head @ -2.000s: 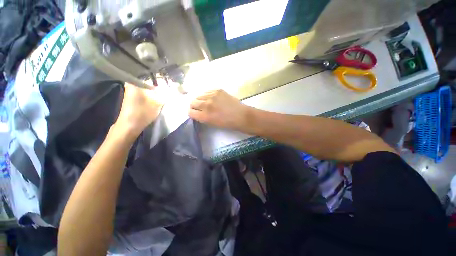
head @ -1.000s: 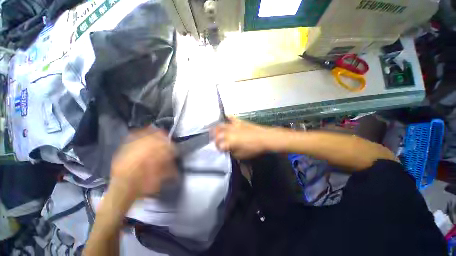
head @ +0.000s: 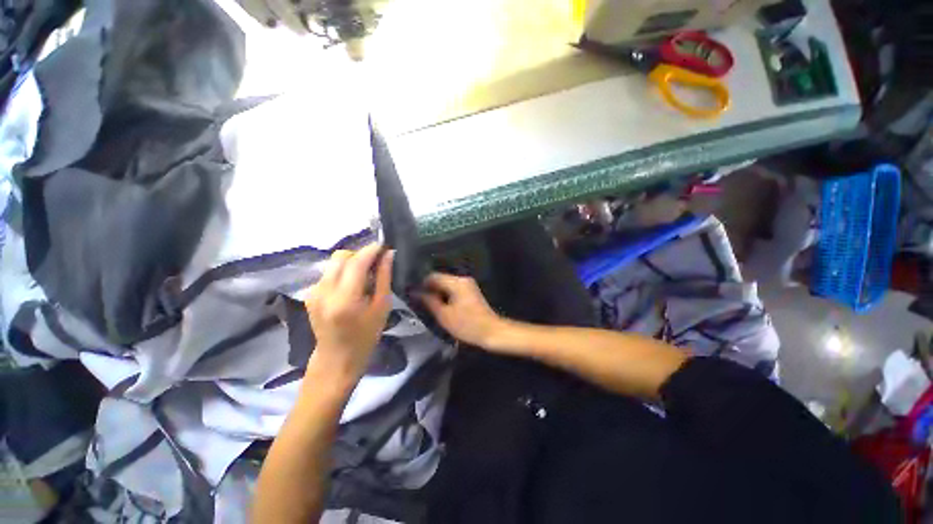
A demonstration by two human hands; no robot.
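Note:
The garment body, light grey with dark seam lines and dark grey panels, lies left of the needle and hangs over the table's front edge. A narrow dark strip runs from near the needle down to my hands. My left hand pinches the cloth edge beside the strip. My right hand holds the strip's lower end, fingers curled, just right of my left hand. The presser foot area is at the top in lamp glare, partly washed out.
Scissors with red and orange handles lie on the sewing table, left of a small green tray. A blue plastic basket stands on the floor at right. Striped grey cloth is heaped below the table edge.
The cloth has been drawn from under the needle area toward my lap and spread. My left hand has moved up and right to the edge; my right hand is slightly lower. The view has shifted down.

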